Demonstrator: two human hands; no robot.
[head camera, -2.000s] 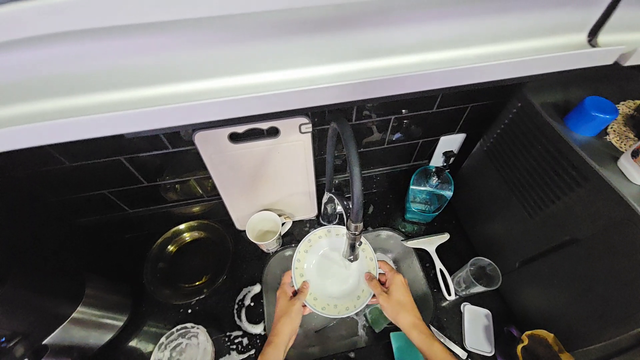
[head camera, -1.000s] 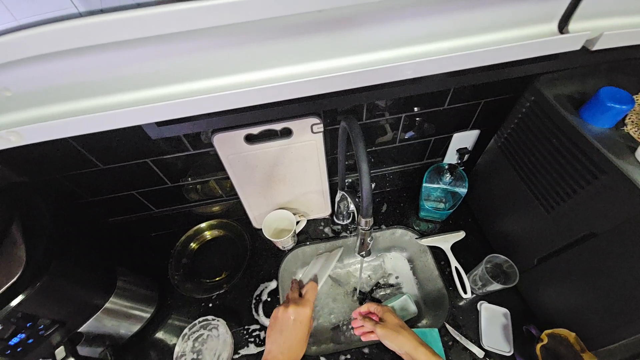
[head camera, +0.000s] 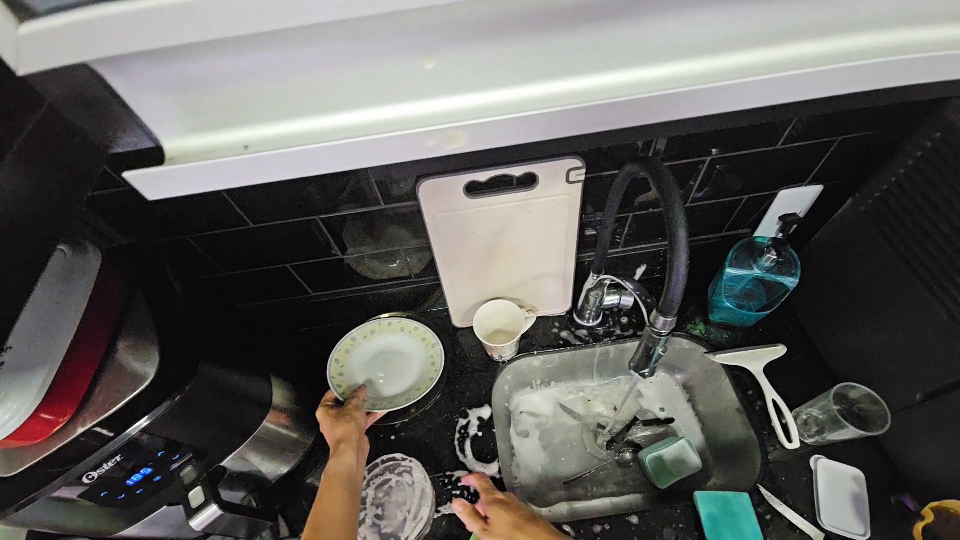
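Observation:
My left hand (head camera: 346, 420) grips the near rim of a white plate with a patterned yellow-green border (head camera: 386, 362), held over a dark glass dish at the left of the sink. Nothing is in my right hand (head camera: 499, 510), its fingers apart, at the sink's lower left corner, near a soapy round container (head camera: 397, 499). Water runs from the black flexible faucet (head camera: 679, 247) into the steel sink (head camera: 517, 499), where suds, cutlery and a green container (head camera: 670, 462) lie. A white mug (head camera: 501, 327) stands behind the sink, against the cutting board (head camera: 506, 244).
An Oster air fryer (head camera: 172, 465) stands at the left. On the right are a blue soap dispenser (head camera: 754, 281), a white squeegee (head camera: 769, 386), a clear glass (head camera: 844, 414), a white lid (head camera: 840, 496), a knife (head camera: 789, 511) and a teal sponge (head camera: 727, 516). A white cabinet edge (head camera: 525, 127) hangs overhead.
The plate was in both hands under the faucet two seconds ago; now my left hand holds it left of the sink. My right hand has moved left from over the basin. The view has shifted left.

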